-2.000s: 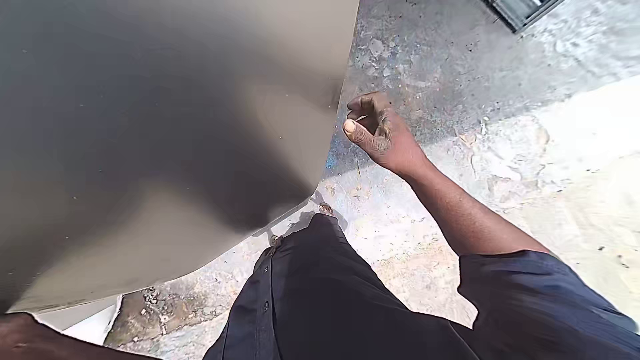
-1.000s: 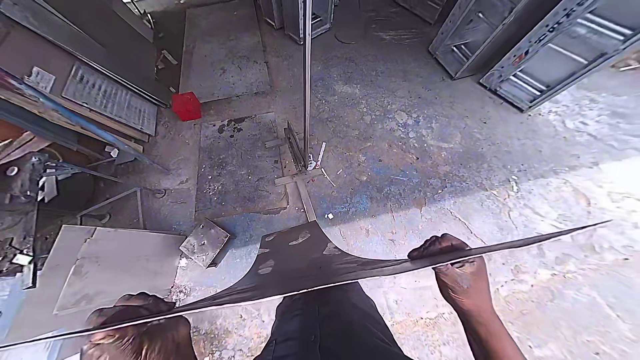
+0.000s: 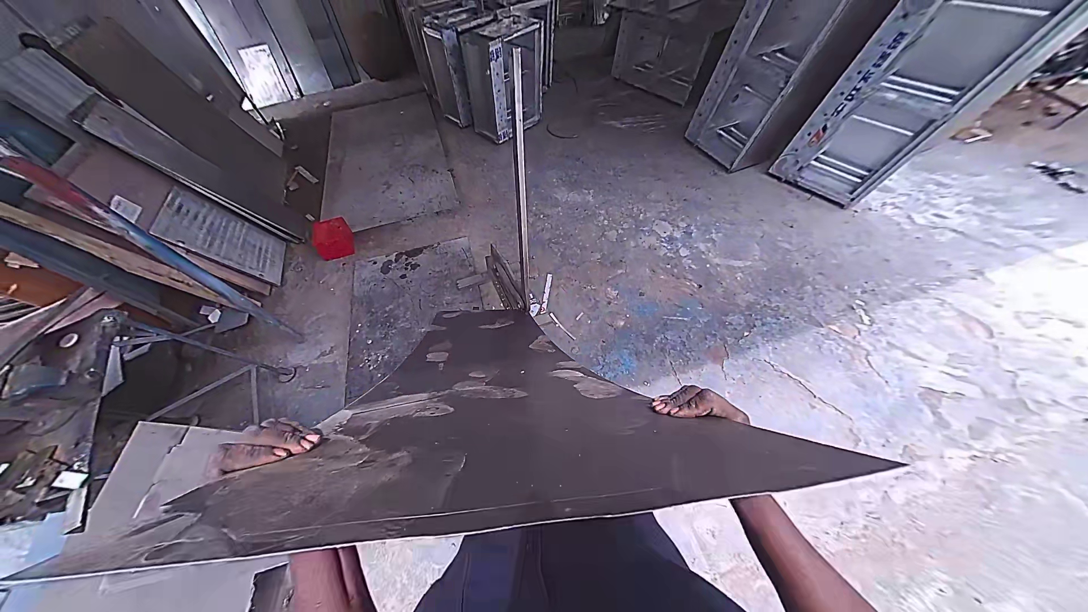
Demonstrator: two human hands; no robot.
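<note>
A large dark sheet [image 3: 544, 450], likely metal, spans the view in front of my body, its face marked with pale smudges. My left hand [image 3: 268, 446] grips its left edge, fingers curled over onto the upper face. On the opposite edge, my right hand [image 3: 699, 403] holds the sheet the same way, fingertips on top. Both palms and thumbs are hidden beneath it, and my forearms show below the near edge. The far end of the sheet narrows near the foot of a thin upright metal bar [image 3: 520, 170].
Framed metal panels [image 3: 884, 102] stand at the upper right, with more metal frames [image 3: 506, 81] at the back. A red block [image 3: 332, 239] lies on the floor. Sheets and boards [image 3: 221, 238] lean at left, beside a cluttered metal stand [image 3: 81, 408]. Flat sheets [image 3: 387, 161] cover parts of the floor.
Two seconds ago my right hand was off the sheet; now it grips the edge. Since one second ago the sheet has tilted, showing more of its upper face. The view has swung up toward the workshop.
</note>
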